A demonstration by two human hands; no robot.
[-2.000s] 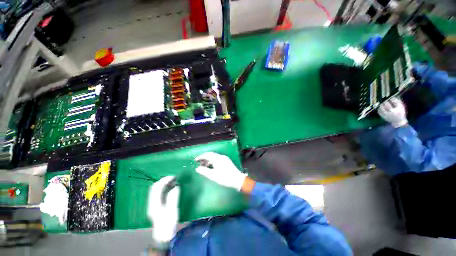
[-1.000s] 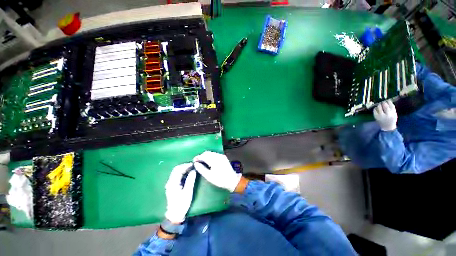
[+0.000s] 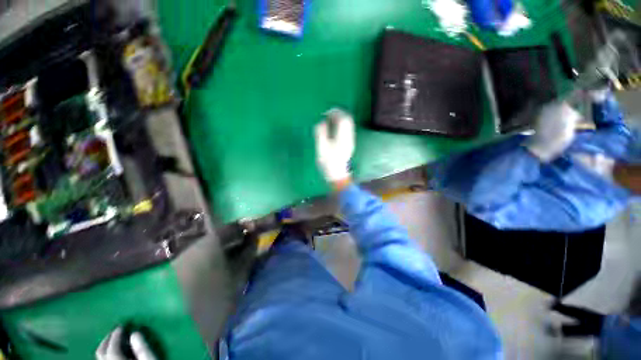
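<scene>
My right hand (image 3: 334, 146), in a white glove, is over the green mat of the right bench (image 3: 295, 151). It is blurred, with a dark patch at its fingertips that I cannot identify. My left hand (image 3: 126, 346), also gloved, is cut off by the bottom edge over the near mat. Dark shows between its thumb and finger; I cannot tell whether it holds anything. Blurred dark tweezers (image 3: 43, 342) lie at the lower left. A circuit board (image 3: 67, 197) with orange-brown coils (image 3: 20, 148) sits in a black carrier frame (image 3: 56, 264) at the left.
A black pad (image 3: 427, 86) and another dark flat piece (image 3: 523, 84) lie before a coworker in blue (image 3: 531, 186) at the right. A blue bin (image 3: 284, 15) is at the top. A black tool with a yellow-green edge (image 3: 211, 50) lies beside the frame.
My view has swung right. My hands, together before, are now apart; the right one reaches forward over the right bench. The coworker's upright board no longer shows.
</scene>
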